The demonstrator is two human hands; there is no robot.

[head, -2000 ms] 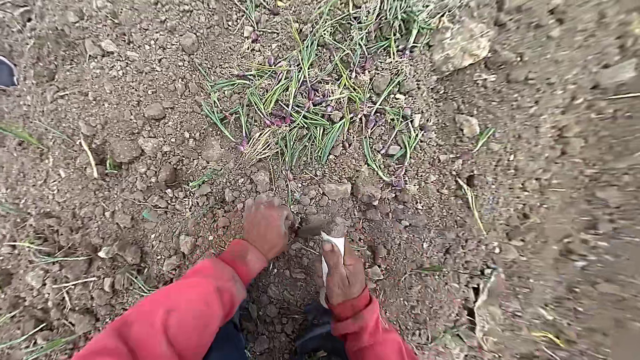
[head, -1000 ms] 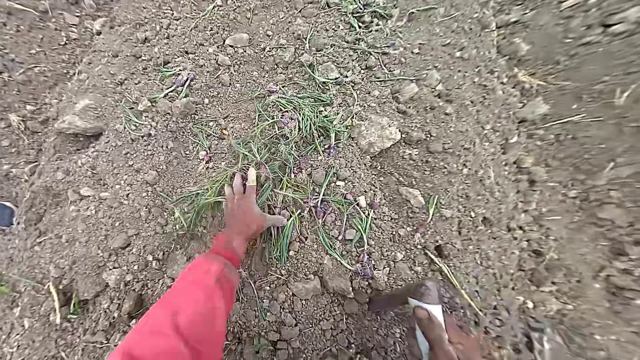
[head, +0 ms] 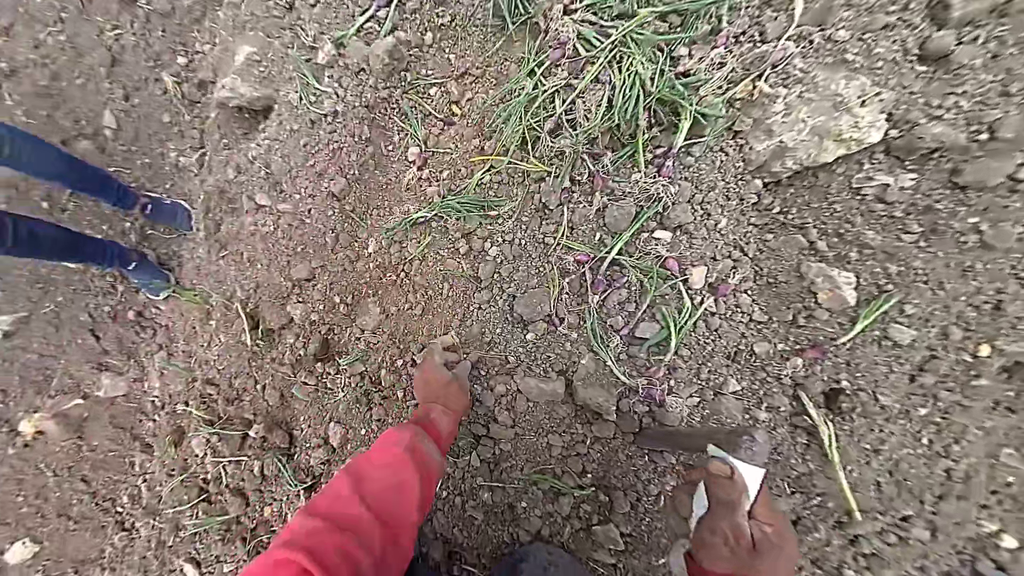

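My left hand point(head: 442, 382), in a red sleeve, is low over the bare soil with its fingers bent down; whether it holds something small is unclear. My right hand point(head: 740, 512) grips a hand tool point(head: 704, 439) with a dark, soil-coloured metal blade and white material around its handle. The blade points left, close above the ground. Ahead lies a heap of onion plants point(head: 632, 88) with green leaves and purple bulbs. Between the heap and my right hand, several loose onion plants point(head: 640, 296) are scattered. A small bunch of green leaves point(head: 452, 208) lies ahead of my left hand.
At the left stands another person, seen as dark trouser legs point(head: 72, 172) and dark shoes point(head: 166, 212). A large pale rock point(head: 824, 120) is at the upper right, another rock point(head: 244, 86) at the upper left. Clods and stones cover the soil.
My left hand was spread on the onion plants one second ago; it is now on soil left of the loose plants, its fingers bent. The other person's legs have come into view.
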